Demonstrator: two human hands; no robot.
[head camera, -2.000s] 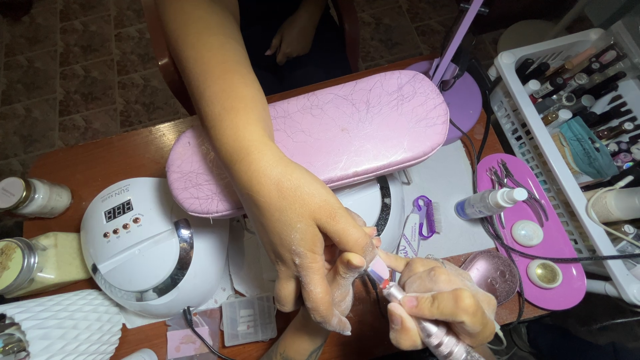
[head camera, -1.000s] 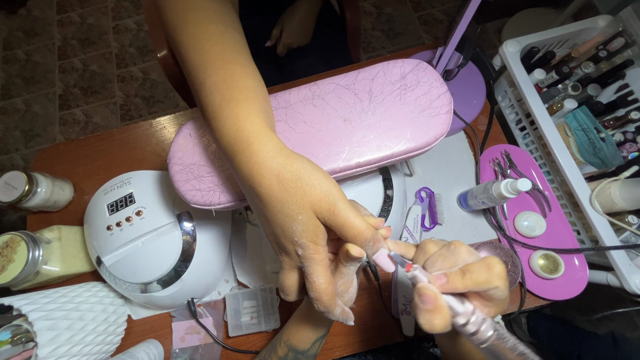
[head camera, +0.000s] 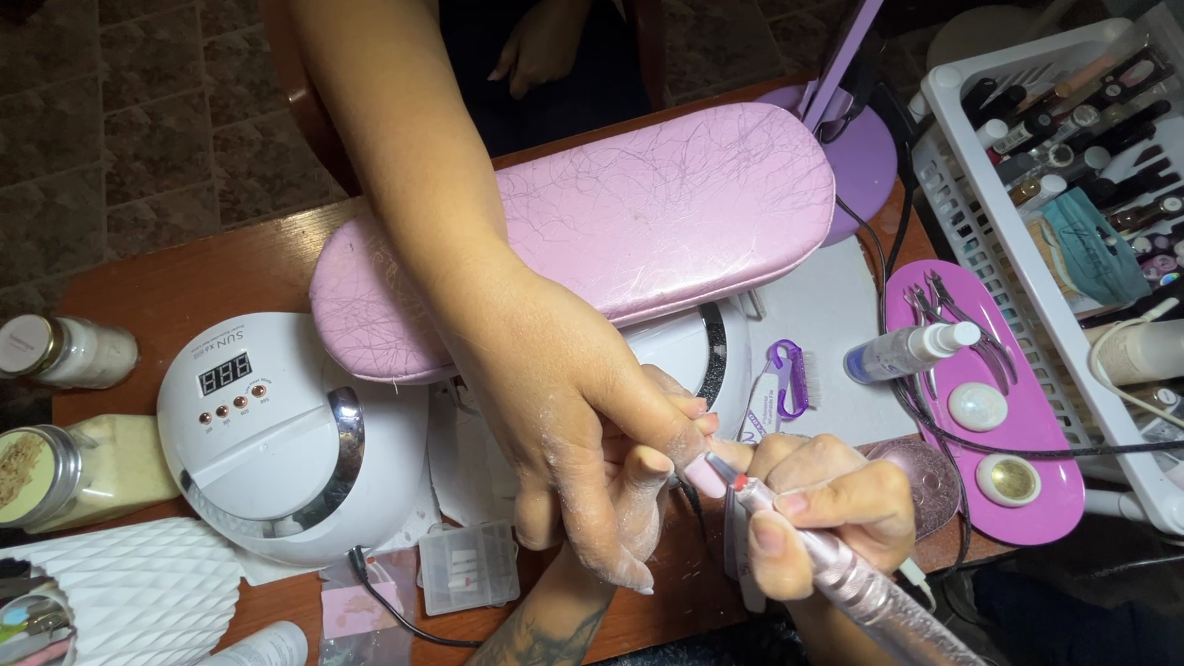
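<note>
My right hand (head camera: 832, 518) is closed around a pinkish metallic electric nail drill (head camera: 860, 573), whose red-banded bit meets the side of a pale pink thumbnail (head camera: 706, 475). That nail belongs to the hand (head camera: 555, 388) of a person across the table, dusted with white powder. From below, my left hand (head camera: 638, 499) supports and holds that hand; its tattooed forearm shows at the bottom, while its palm is mostly hidden. The person's forearm lies over a pink padded armrest (head camera: 647, 203).
A white nail lamp (head camera: 268, 435) stands left, near glass jars (head camera: 92, 351). At right are a spray bottle (head camera: 906, 351), a magenta tray (head camera: 1045, 472) with nippers (head camera: 971, 324), and a white basket (head camera: 1008, 222) of bottles. A black cable (head camera: 1045, 451) crosses the tray. A purple nail brush (head camera: 786, 379) lies behind my right hand.
The drill bit, seen against the nail's tip region two seconds ago, is now at the thumbnail's side near the skin. Both hands keep their holds.
</note>
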